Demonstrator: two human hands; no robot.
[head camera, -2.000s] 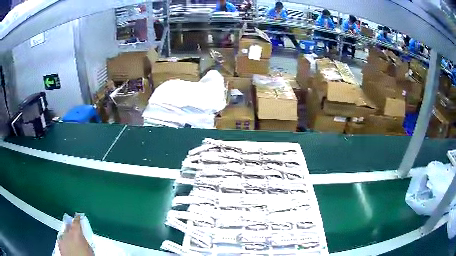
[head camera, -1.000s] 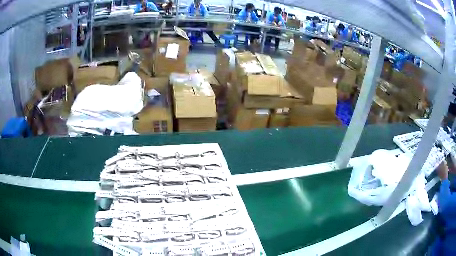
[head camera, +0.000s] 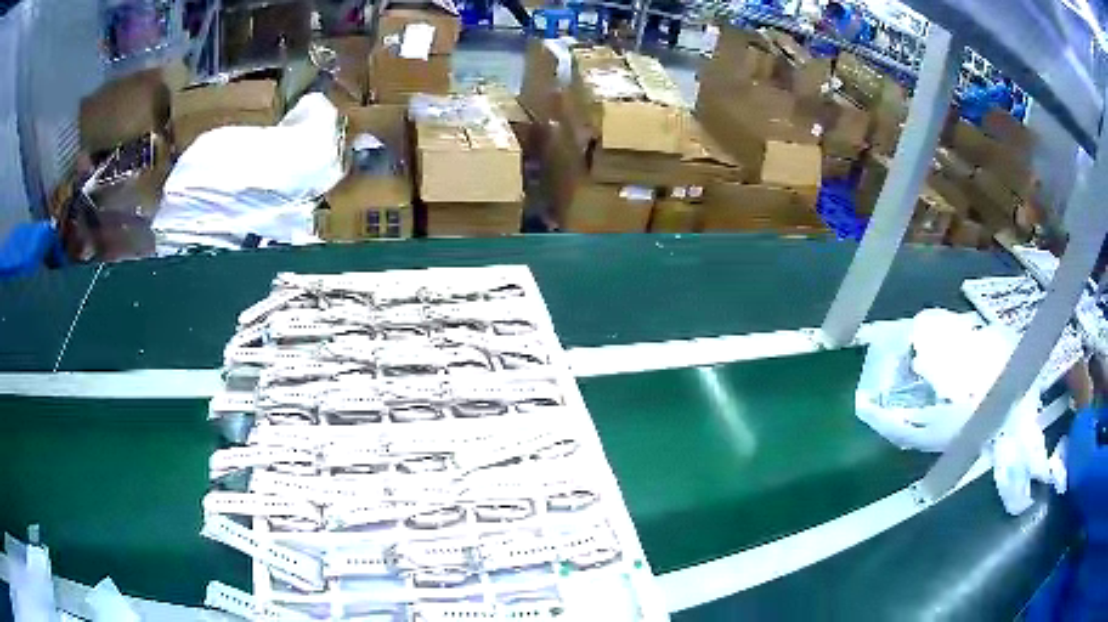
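A large white tray (head camera: 595, 486) lies on the green bench, left of the middle. Its rows hold several watches with pale straps (head camera: 425, 516). Some strap ends (head camera: 261, 547) overhang the tray's left edge. Loose white slips (head camera: 30, 583) lie at the lower left corner, partly cut off by the frame edge. Neither of my hands shows in the frame.
A crumpled white plastic bag (head camera: 930, 377) sits at the right by a slanted post (head camera: 1021, 328). Another post (head camera: 893, 194) stands further left. More trays (head camera: 1008, 298) and a person's blue sleeve (head camera: 1081, 510) are at the far right. Cartons (head camera: 468, 158) and a white heap (head camera: 249, 170) stand behind.
The view has swung right and then tilted down, so the tray now shows further left and higher. My hand, seen at the lower left two seconds ago, is out of the picture.
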